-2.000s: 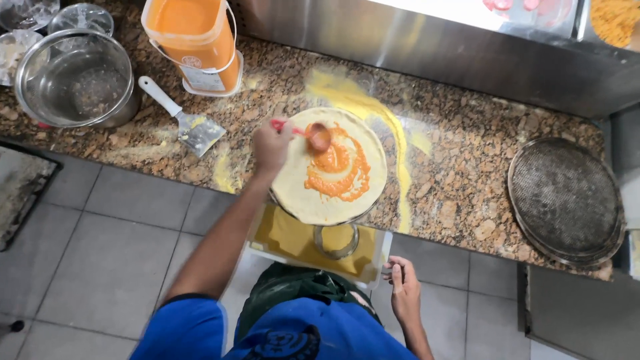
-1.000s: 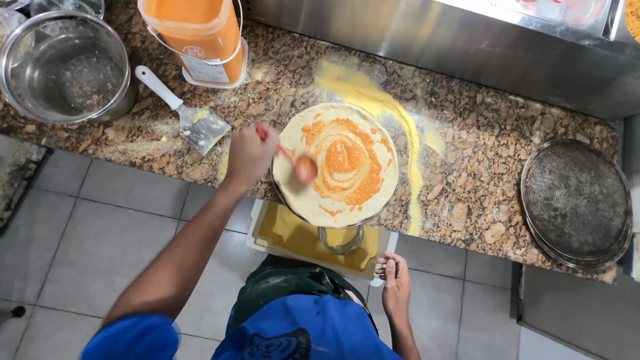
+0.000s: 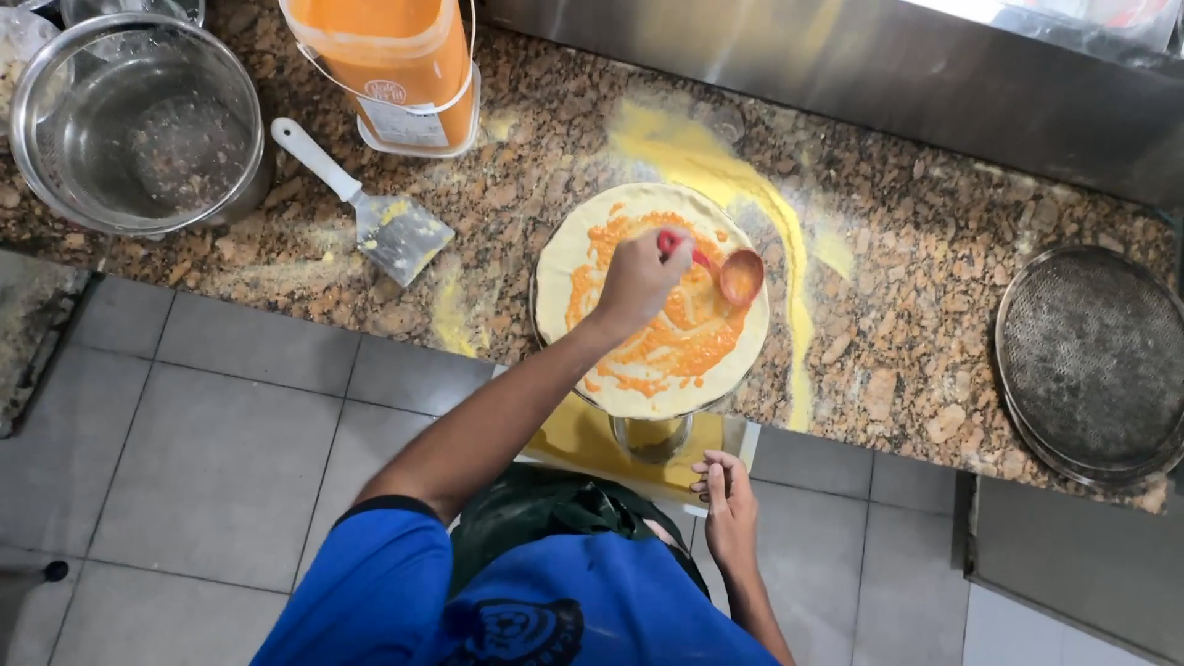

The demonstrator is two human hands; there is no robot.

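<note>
A round of pizza dough (image 3: 569,277) lies on a thin round pan at the counter's front edge, with orange sauce (image 3: 638,351) spread unevenly over its middle. My left hand (image 3: 643,277) is over the dough, closed around the red handle of a ladle. The ladle's bowl (image 3: 742,277) rests over the sauce toward the right side. Beside the right corner of a yellow-filled tray (image 3: 751,453), below the counter edge, is my right hand (image 3: 726,486), its fingers loosely bent and apart, with nothing seen in it. A metal ring (image 3: 653,440) shows in the tray, partly hidden by the dough.
Yellow flour or meal (image 3: 786,231) trails across the granite counter. At left are a metal pot (image 3: 139,129), a white-handled scraper (image 3: 398,236) and an orange-filled plastic bucket (image 3: 416,74). Round perforated screens (image 3: 1091,361) lie stacked at right. A steel panel (image 3: 832,74) runs behind.
My left hand has moved the ladle from the dough's left side to its right. The orange sauce now covers a wider area. My right hand stays by the tray's corner.
</note>
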